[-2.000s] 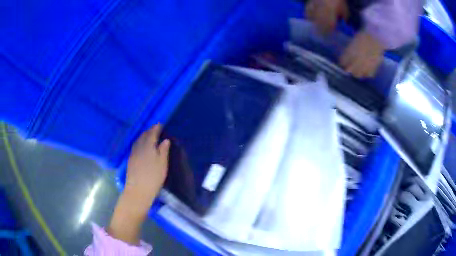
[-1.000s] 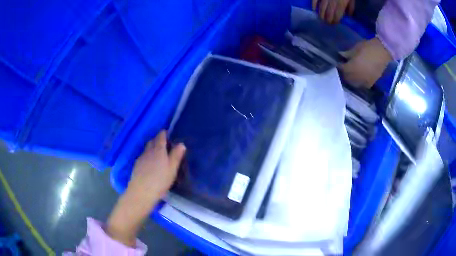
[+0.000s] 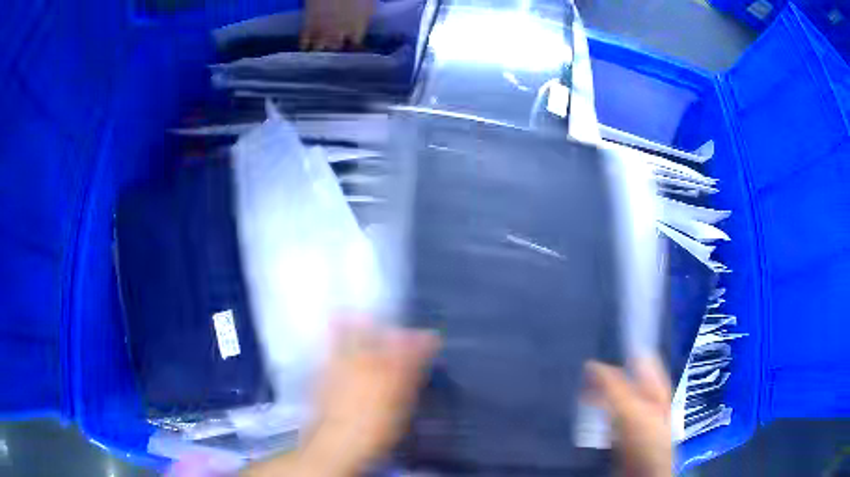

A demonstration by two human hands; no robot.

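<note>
A dark flat panel [image 3: 513, 279] with a white sleeve edge along its right side is held over the middle, between two totes. My left hand [image 3: 373, 391], blurred, is at its lower left edge. My right hand [image 3: 634, 410], also blurred, grips its lower right edge near a white label. Another dark panel [image 3: 182, 289] with a small white label lies in the left tote. A white sleeve [image 3: 298, 233] lies beside it. A glossy panel [image 3: 494, 65] with strong glare lies behind the held panel.
The left blue tote [image 3: 89, 391] holds stacked dark panels and white sleeves. The right blue tote [image 3: 755, 307] holds a row of white-edged sleeves [image 3: 699, 205]. Another person's hand [image 3: 335, 23] rests on panels at the top. Grey floor shows at the top right.
The view has swung right, so both totes show. My left hand has left the labelled panel in the left tote and is now at another panel. My right hand has come into view.
</note>
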